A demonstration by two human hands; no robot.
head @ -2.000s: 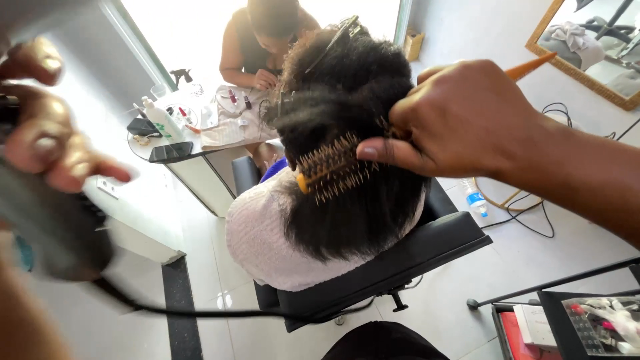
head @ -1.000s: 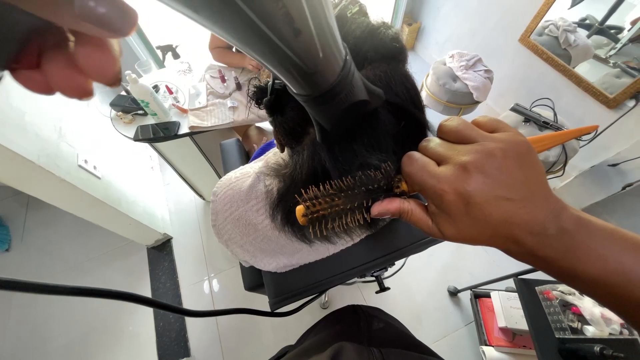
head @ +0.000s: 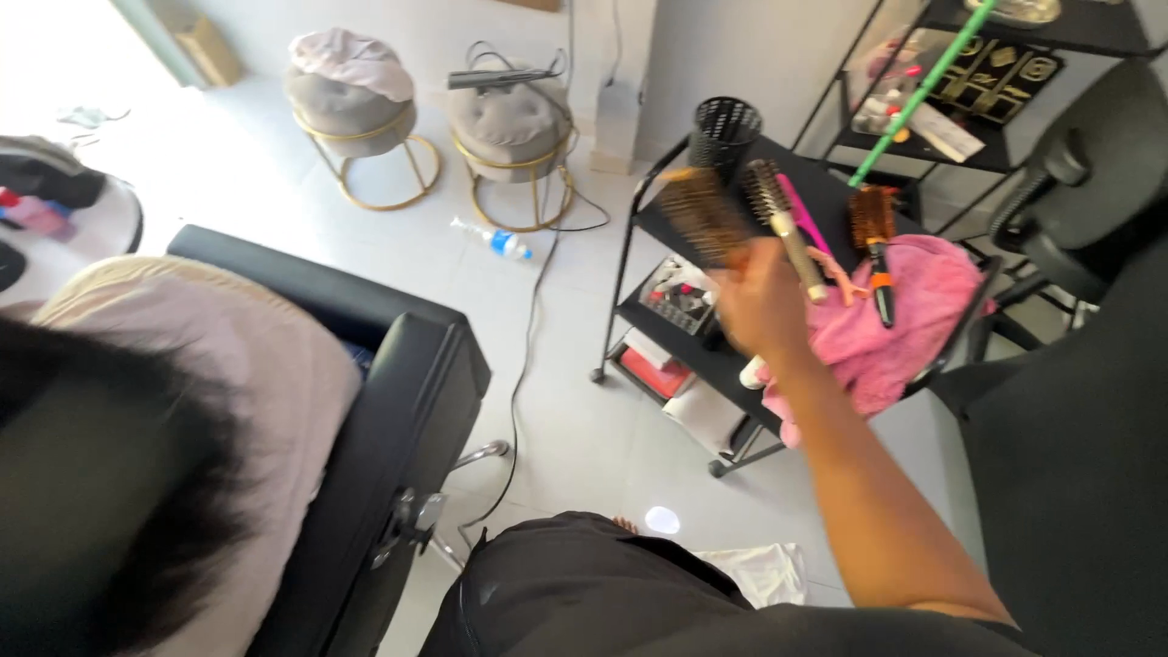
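My right hand (head: 762,297) grips a round hair brush (head: 701,214), blurred by motion, over the black trolley (head: 652,224). On the trolley top lie a second round brush with a pale handle (head: 787,228), a pink comb (head: 803,214), an orange-and-black round brush (head: 878,255) and a pink towel (head: 912,319). A black mesh cup (head: 725,128) stands at its far corner. My left hand is out of view. At the left, a seated person's dark hair (head: 109,484) hangs over a light towel (head: 274,365) round the shoulders.
The black salon chair (head: 401,401) stands at left. Two grey stools (head: 351,105) are at the wall, one bearing a hair straightener (head: 497,79). A plastic bottle (head: 509,245) and a cable (head: 522,383) lie on the floor. A black office chair (head: 1086,182) is at right.
The view has swung right to the trolley. My right hand has left the person's hair with the round brush. My left hand and the hair dryer have gone from view.
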